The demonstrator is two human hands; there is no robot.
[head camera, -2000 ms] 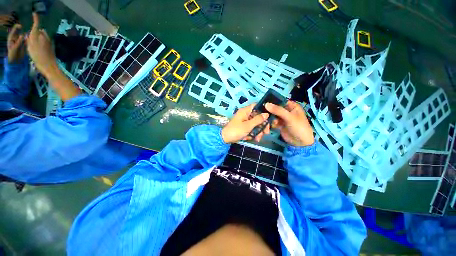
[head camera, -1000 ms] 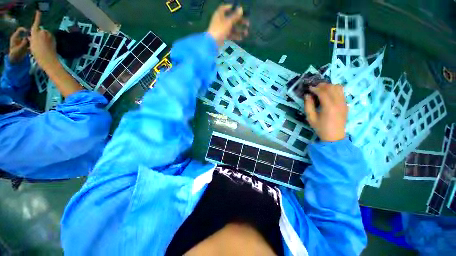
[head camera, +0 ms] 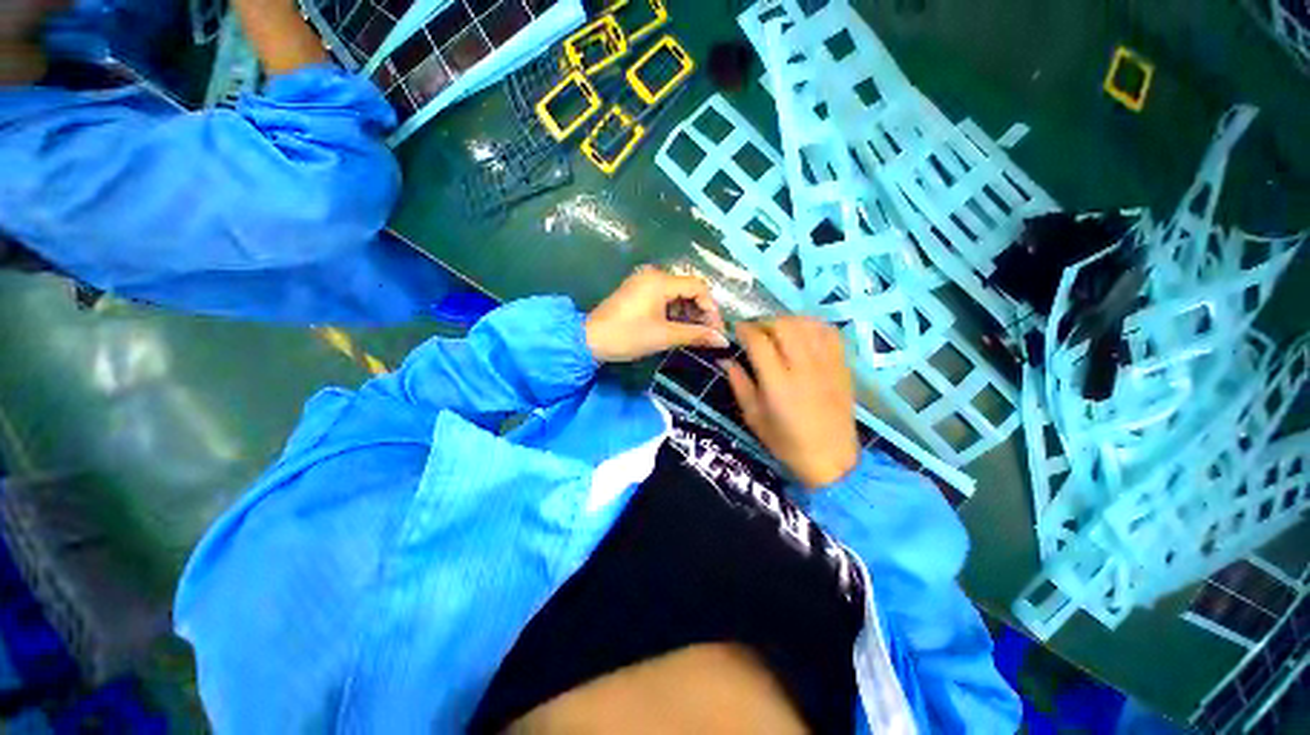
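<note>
My left hand [head camera: 649, 316] is at the table edge in front of me, fingers bent together around a small dark thing, partly hidden by the fingers. My right hand [head camera: 793, 395] is just right of it, fingertips down over the sheet of black die-cut pieces [head camera: 695, 376]; whether it grips anything cannot be told. The sheet lies near my lap, mostly covered by my hands and sleeves. Several yellow-edged frames [head camera: 569, 105] lie in a cluster at the upper left, with dark frames [head camera: 520, 175] beside them.
Empty pale blue liners [head camera: 920, 201] spread ahead and heap up on the right [head camera: 1149, 431]. A crumpled black film [head camera: 1060, 266] lies at that heap. One yellow-edged frame [head camera: 1129, 79] lies far right. A person's blue sleeve [head camera: 216, 187] is at the left. More black-filled sheets [head camera: 1247, 600] lie lower right.
My left hand has come back from the far table, and my right hand from the black film, to the sheet near my lap. The view has turned and shifted.
</note>
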